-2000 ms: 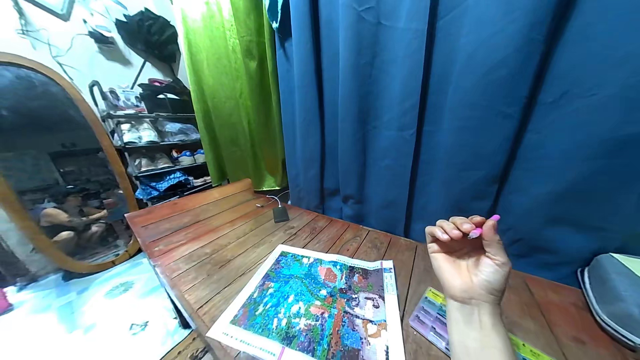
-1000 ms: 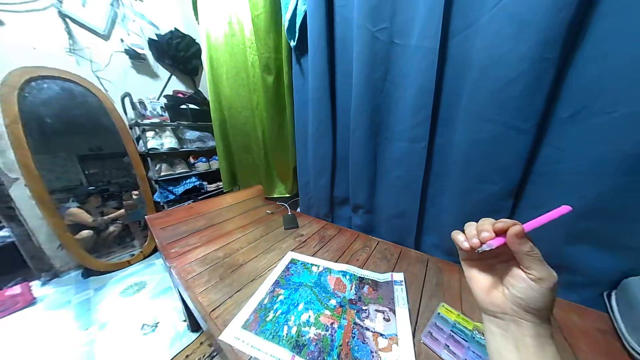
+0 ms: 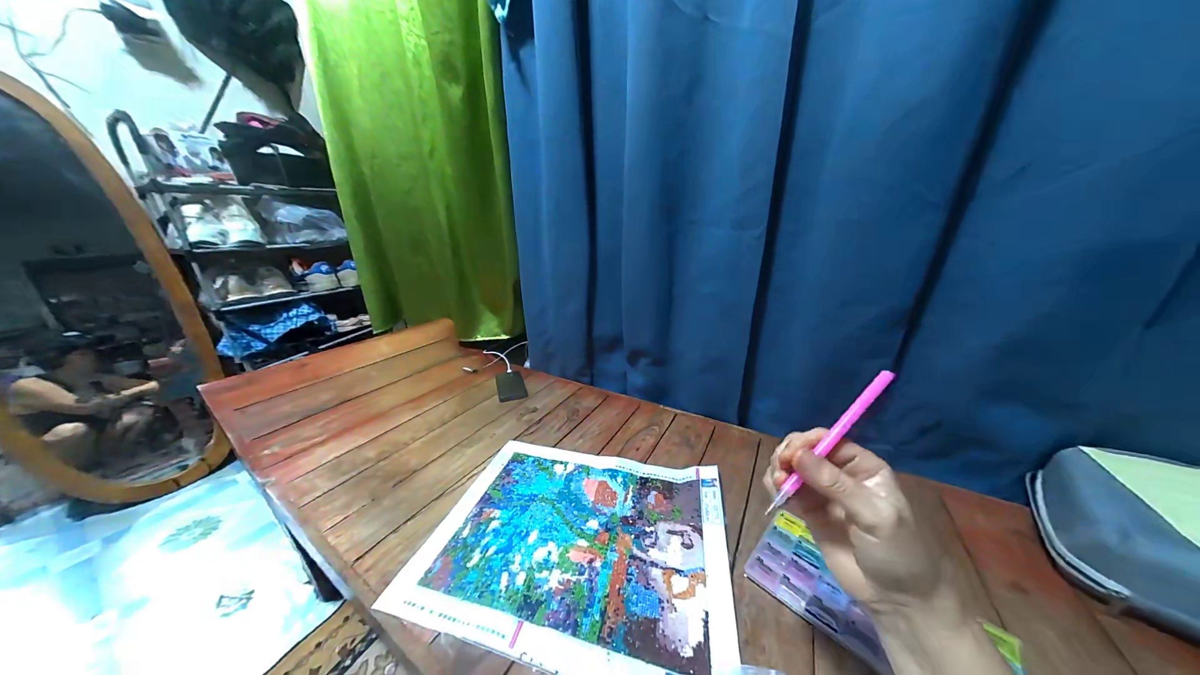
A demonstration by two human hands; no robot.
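My right hand (image 3: 858, 516) grips a pink pen-shaped applicator (image 3: 844, 424), its pale tip pointing down and left. Under and beside this hand lies a clear compartment case (image 3: 811, 586) with yellow, purple and teal sections, partly hidden by the hand and forearm. Left of the case, a diamond painting canvas (image 3: 572, 553) lies flat on the wooden platform, its picture mostly blue, green, orange and dark purple inside a white border. The applicator's tip is up and right of the canvas, not touching it. My left hand is out of view.
A small black device (image 3: 511, 385) with a white cable lies farther back on the wooden planks (image 3: 375, 469). A grey case (image 3: 1116, 534) stands at the right. Blue curtains (image 3: 675, 206) and a green curtain (image 3: 422, 169) hang behind. An oval mirror and a shoe rack (image 3: 253, 248) stand at the left.
My right hand has turned from palm-up to fingers pointing left, and has moved down toward the compartment case. The applicator, still held, now slants with its tip downward.
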